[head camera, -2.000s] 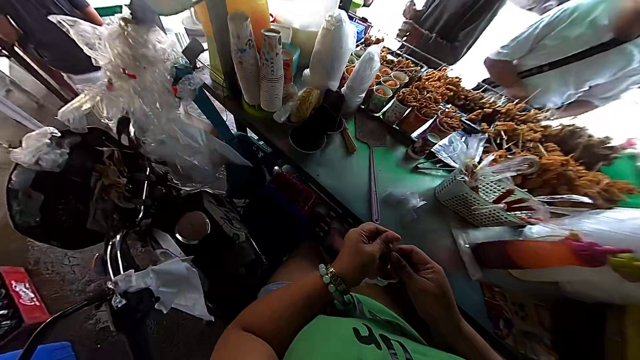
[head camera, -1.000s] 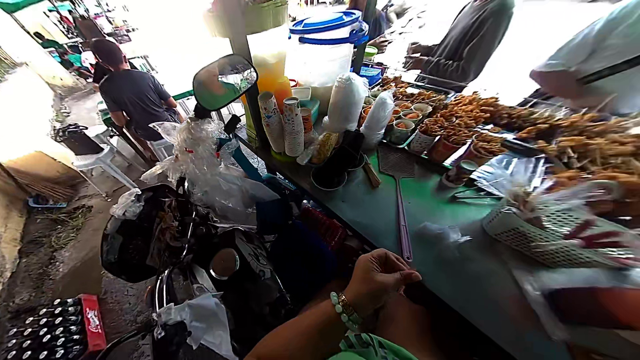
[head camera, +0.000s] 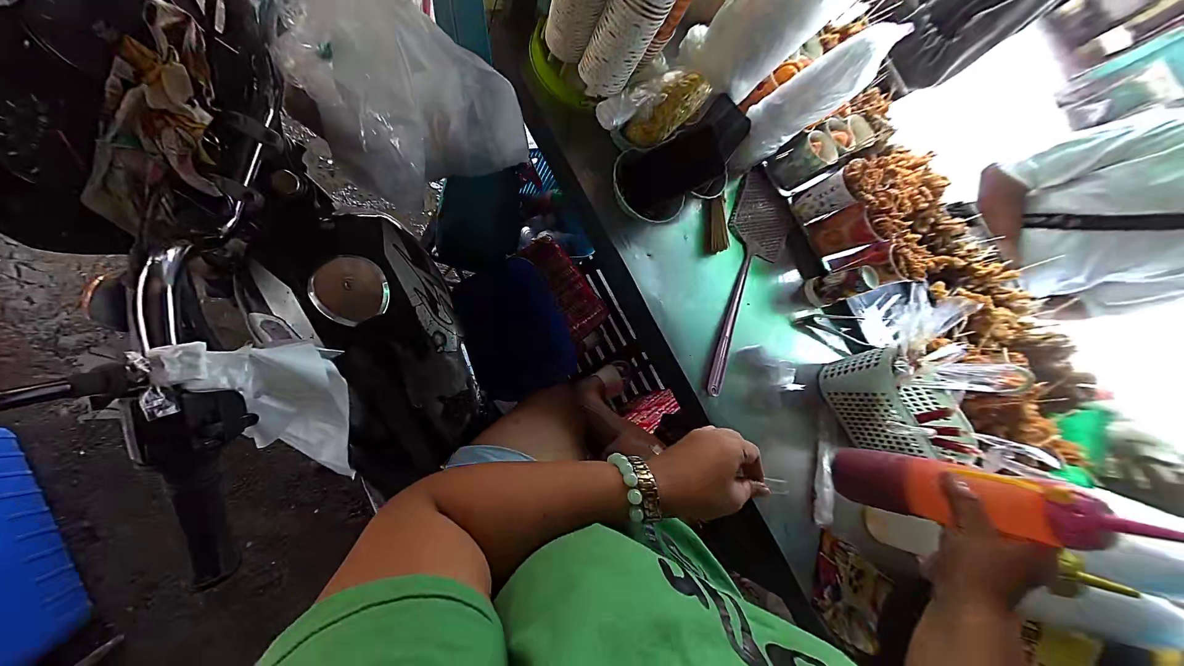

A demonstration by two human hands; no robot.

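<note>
My left hand [head camera: 714,474], with a bead bracelet and a metal watch or bracelet at the wrist, is at the counter's near edge. Its fingertips are pinched on a thin, pale item [head camera: 777,483], too small to identify. At the lower right, my right hand [head camera: 988,560] is wrapped around a squeeze bottle [head camera: 934,490] with red-orange contents and a pointed nozzle, which lies tilted across the view. A perforated plastic basket [head camera: 860,393] with wrapped utensils stands just beyond the bottle. A slotted metal turner [head camera: 763,217] lies on the metal counter [head camera: 675,277].
Fried food on skewers [head camera: 980,268] and filled paper cups [head camera: 837,199] line the far side. Stacked cups [head camera: 615,46] and a brush [head camera: 716,225] are farther up. A parked motorcycle [head camera: 347,287] is at the left. A person [head camera: 1110,208] stands across the counter.
My hands were together two seconds ago; my right hand is now apart, at the right, holding the squeeze bottle. The view has swung down from one second ago.
</note>
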